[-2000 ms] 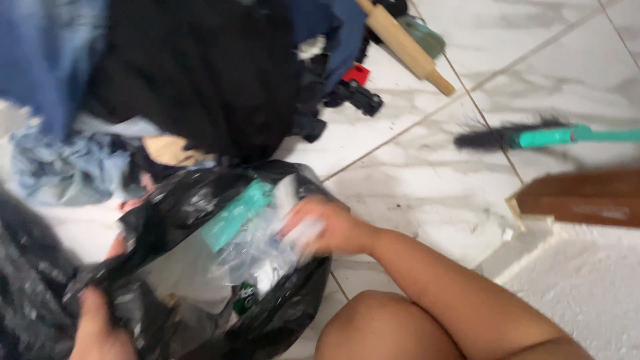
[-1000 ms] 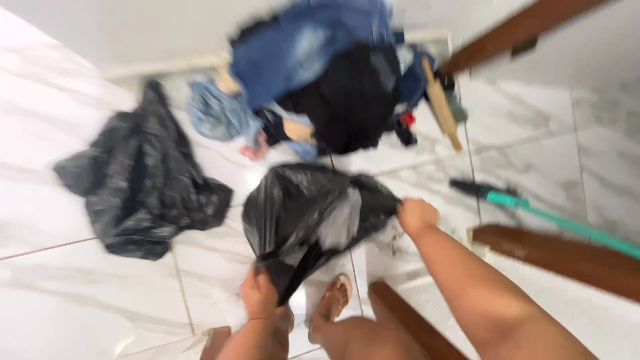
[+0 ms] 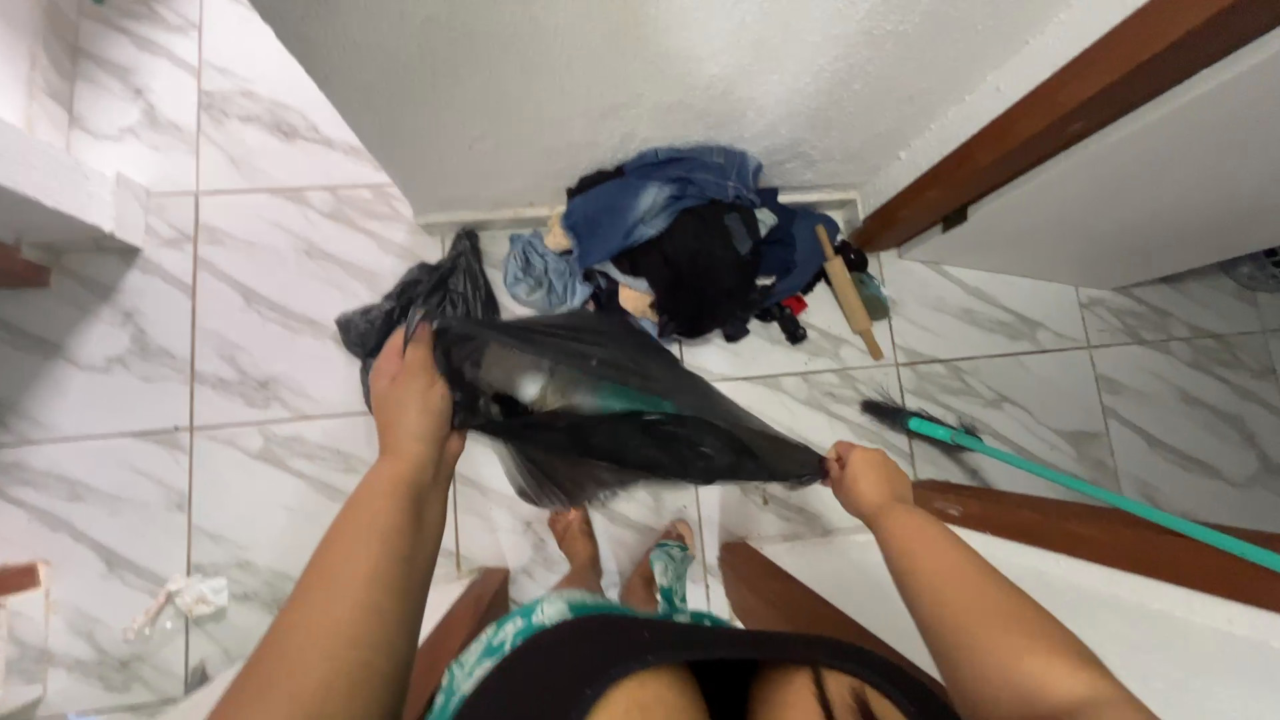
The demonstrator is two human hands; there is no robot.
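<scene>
A black plastic bag (image 3: 640,440) is stretched out sideways in the air between my two hands. My left hand (image 3: 412,395) grips its left edge, and my right hand (image 3: 868,480) pinches the far right corner. Through the bag's opening or thin film, whitish and green items show, too blurred to name. Behind my left hand, a second black plastic bag (image 3: 460,275) lies on the tiled floor. Beyond the held bag, a heap of clothes (image 3: 700,250), blue denim and black cloth, rests against the wall.
A wooden rolling pin (image 3: 850,295) leans at the heap's right side. A broom with a green handle (image 3: 1090,488) extends in from the right, near a brown door frame (image 3: 1100,540). Crumpled white plastic (image 3: 195,597) lies on the floor at lower left. My bare legs are below the bag.
Two seconds ago my right hand was at the whitish contents of the bag; now it holds the bag's right corner. The bag has been raised and pulled wide between both hands.
</scene>
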